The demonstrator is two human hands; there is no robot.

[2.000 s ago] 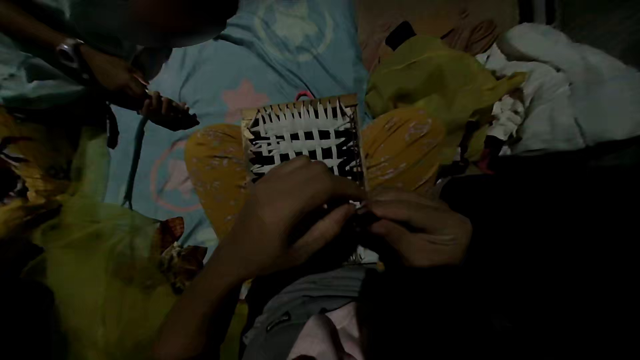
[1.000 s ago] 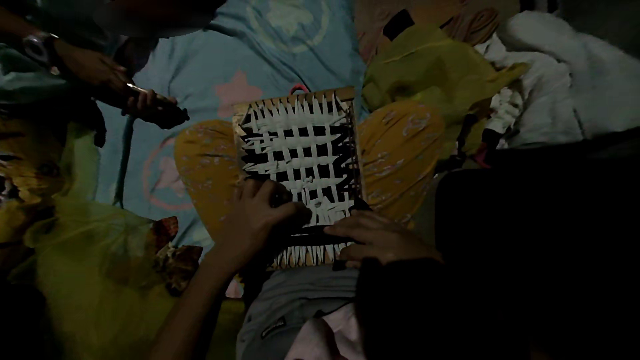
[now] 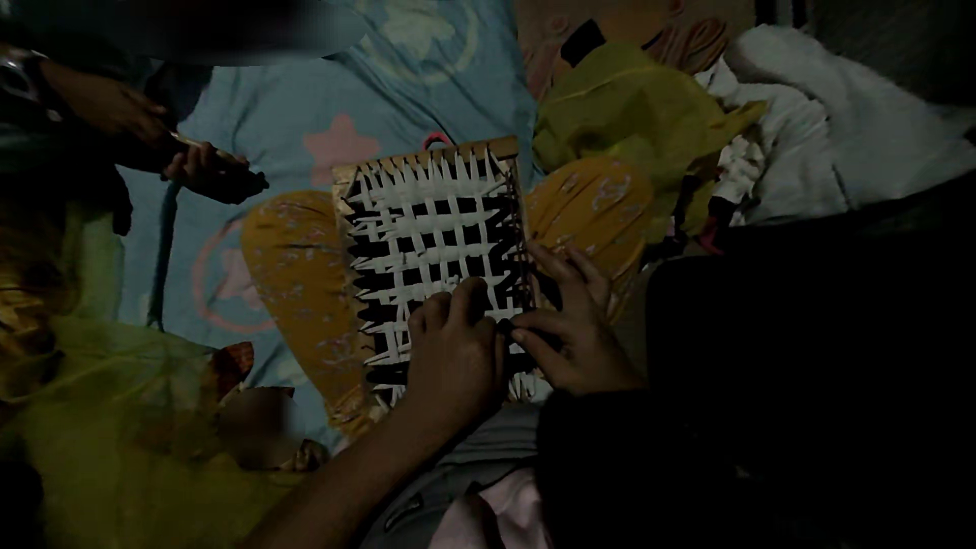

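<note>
A wooden frame loom (image 3: 425,159) lies across the lap, strung with black and white fabric strips in an open checked weave (image 3: 450,221). My left hand (image 3: 456,354) rests over the lower middle of the weave, fingers bent, and hides part of it. My right hand (image 3: 576,335) is at the loom's lower right edge, its thumb and forefinger pinched together on what looks like a dark strip (image 3: 506,326) beside my left hand. The dim light hides the exact hold of my left fingers.
Legs in orange patterned cloth (image 3: 293,259) lie either side of the loom on a blue printed sheet (image 3: 282,99). Another person's hands (image 3: 152,130) hold a dark object at upper left. Yellow sheer fabric (image 3: 625,99), white cloth (image 3: 854,130) and more yellow fabric (image 3: 114,427) lie around.
Both hands were close together above the loom's lower part, then moved apart, low on the weave. Now my left hand has shifted right, near my right hand's pinched fingertips at the right edge.
</note>
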